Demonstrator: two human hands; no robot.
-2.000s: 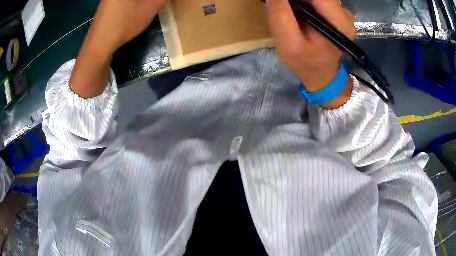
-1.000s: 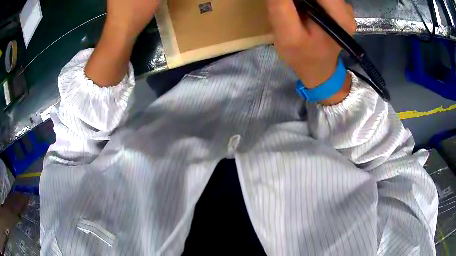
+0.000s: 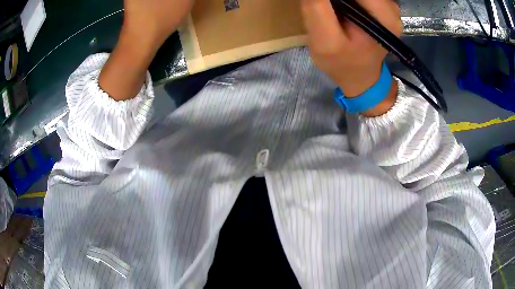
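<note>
The tan work board (image 3: 248, 25) with cream tape edges lies at the top centre, cut off by the top edge. A small dark square piece (image 3: 231, 5) lies on it near the top. My left hand (image 3: 155, 17) is at the board's left side; its fingers are out of the picture. My right hand (image 3: 353, 42) is at the board's right side, closed around the black soldering iron (image 3: 389, 42), whose cable end points down right past the wrist. The iron's tip is out of view. A blue strap (image 3: 368, 97) is on my right wrist.
The dark green bench (image 3: 73, 42) curves to the left, with a white sheet (image 3: 34, 21) and a ring-shaped spool (image 3: 11, 61) near its left edge. A thin pale strand (image 3: 65, 34) crosses the mat. Blue frames (image 3: 488, 79) and a yellow floor line (image 3: 483, 123) show at the right.
My left hand and forearm have moved right, towards the board. My right hand has barely moved; the iron's cable end has shifted slightly. The dark square sits slightly higher and further left in the picture.
</note>
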